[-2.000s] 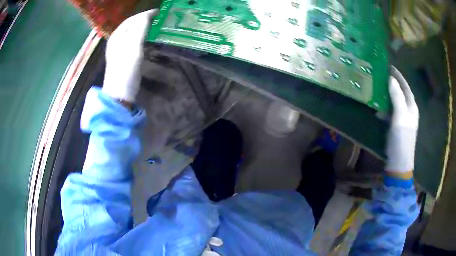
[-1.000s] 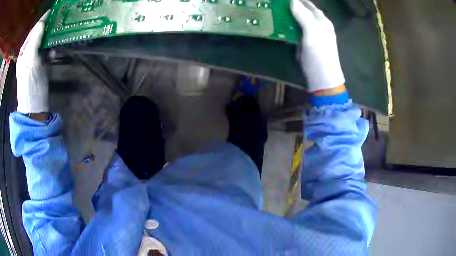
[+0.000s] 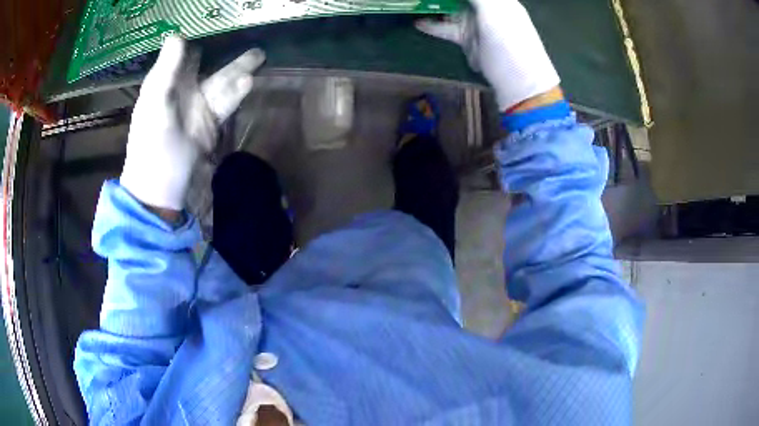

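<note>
A large green printed circuit board (image 3: 250, 18) lies at the top of the view over the dark green bench, cut off by the top edge. My left hand (image 3: 187, 112), in a white glove, is below the board's front edge near its left part. Its fingers and thumb are apart, and one fingertip overlaps the edge. My right hand (image 3: 503, 50), also gloved, is at the board's right front corner, thumb pointing left along the front edge. Its other fingers are cut off or hidden, so its hold on the board is unclear.
The dark green bench (image 3: 574, 62) has a pale frayed right edge. An orange-red curtain (image 3: 29, 54) hangs at upper left. A pale curved rail (image 3: 10, 291) runs down the left side. A whitish container (image 3: 327, 112) is below the bench. A grey surface (image 3: 699, 333) is at lower right.
The board sits higher in view and lower-looking against the bench. My left hand has left its left edge and moved right, opening. My right hand has shifted slightly up and left, thumb now showing.
</note>
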